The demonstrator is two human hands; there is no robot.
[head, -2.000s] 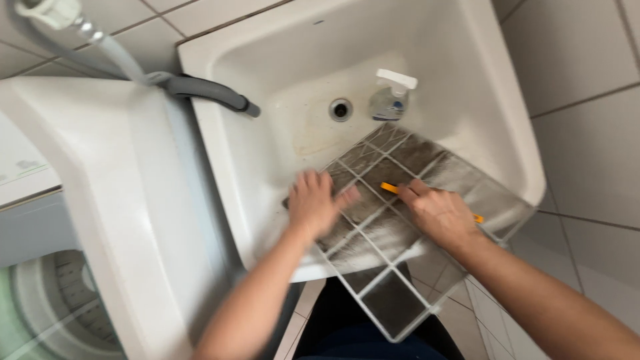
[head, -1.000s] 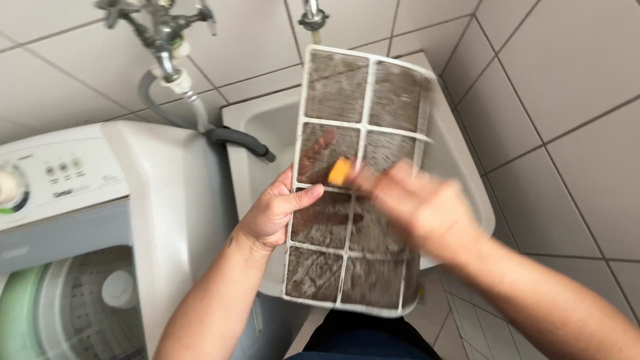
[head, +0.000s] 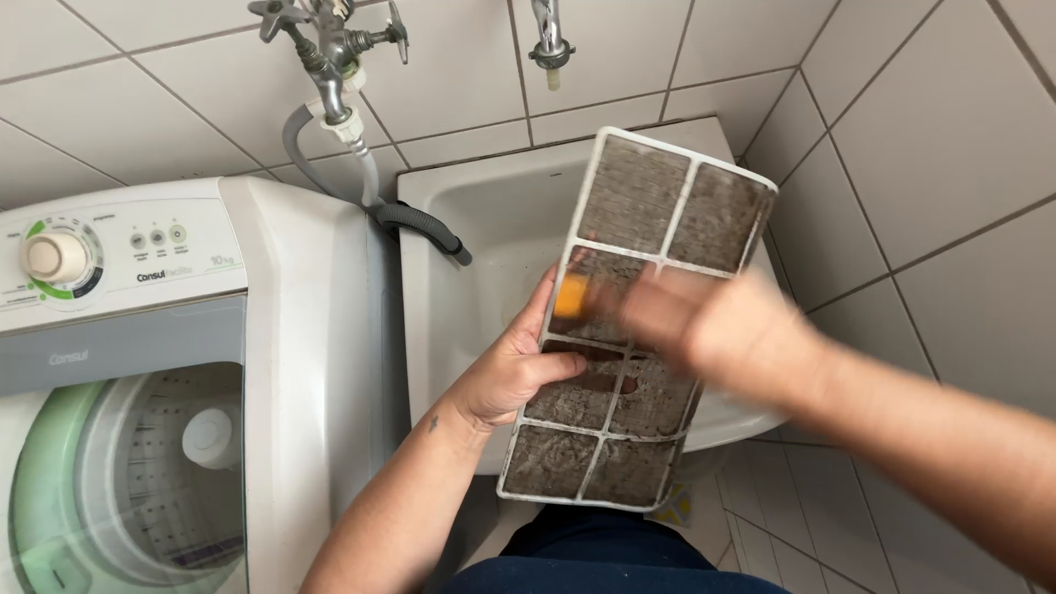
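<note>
My left hand (head: 516, 363) grips the left edge of an air conditioner filter (head: 569, 450), its thumb on the front and its fingers behind the mesh. The filter has a white plastic grid frame and mesh coated with grey-brown dirt; it is held tilted above the laundry sink. My right hand (head: 701, 322), blurred, is over the middle of the filter, closed around an orange tool (head: 571, 295) whose end shows against the mesh near the left edge. What kind of tool it is cannot be told, as the fingers hide most of it.
The white laundry sink (head: 462, 206) is behind the filter, with a grey corrugated drain hose (head: 425, 231) over its rim. A top-loading washing machine (head: 280, 330) stands at the left. Metal taps (head: 330, 49) and a spout (head: 551, 41) project from the tiled wall.
Two seconds ago the filter lay low across the sink's front, with a pump bottle near the drain; it was then raised upright. Since one second ago, my right hand has stayed over the mesh, blurred.
</note>
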